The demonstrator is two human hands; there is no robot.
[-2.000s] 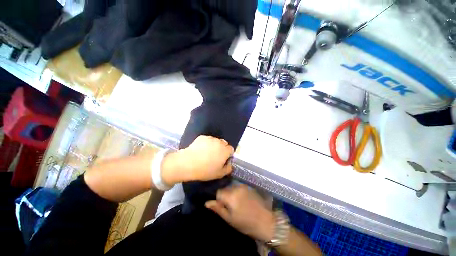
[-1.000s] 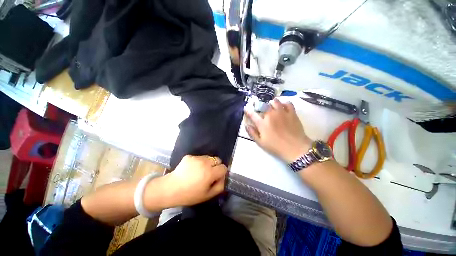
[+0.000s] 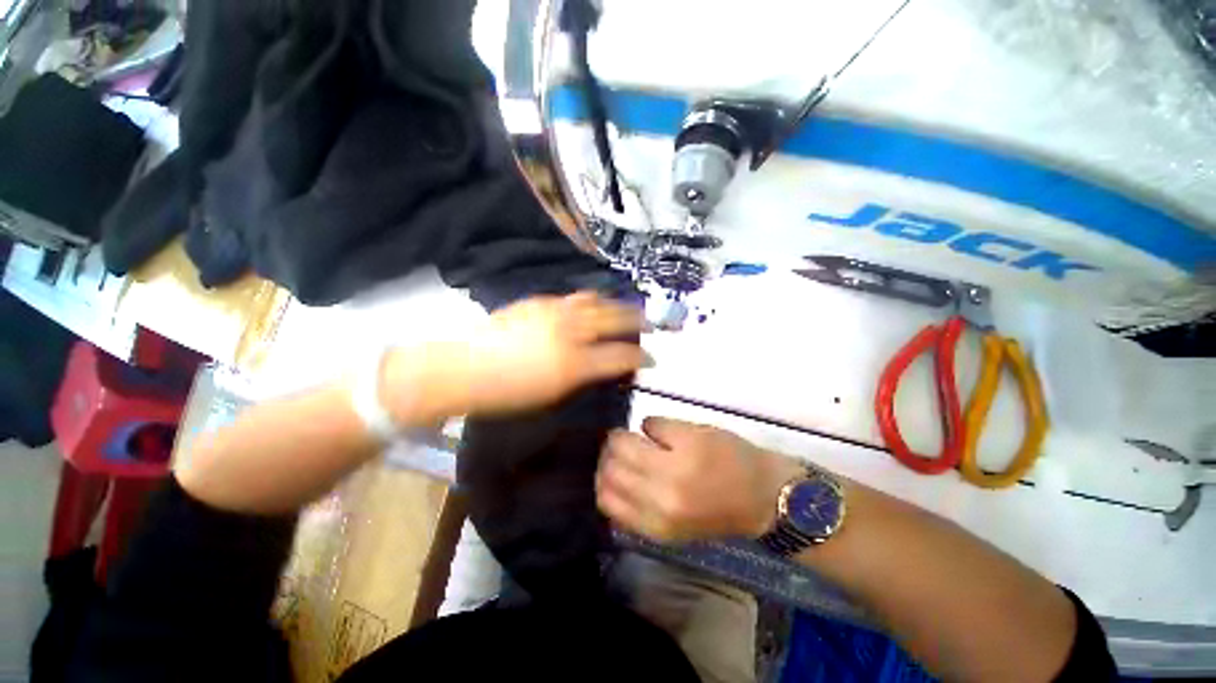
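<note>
The dark jacket point(image 3: 360, 160) lies bunched on the white machine table, with a narrow section running past the needle area point(image 3: 650, 267) down to my lap. My left hand point(image 3: 567, 350), blurred, lies on this cloth just below the needle area, fingers pointing right. My right hand point(image 3: 674, 480) is at the cloth's right edge near the table's front edge, fingers curled, with the edge at its fingertips. The white sewing machine point(image 3: 854, 160) with a blue stripe stands above both hands. The exact stitching point is hidden by cloth and metal parts.
Scissors point(image 3: 954, 400) with red and orange-yellow loops lie right of the needle. A red stool point(image 3: 127, 414) stands at the left. A brown cardboard box point(image 3: 354, 574) is beside my lap. Folded dark cloth point(image 3: 67, 154) lies at the upper left. Blue plastic point(image 3: 834, 651) shows below the table.
My left hand has moved up the cloth from the table's front edge toward the needle. My right hand has come down from the needle area to the cloth's edge. The view has shifted slightly.
</note>
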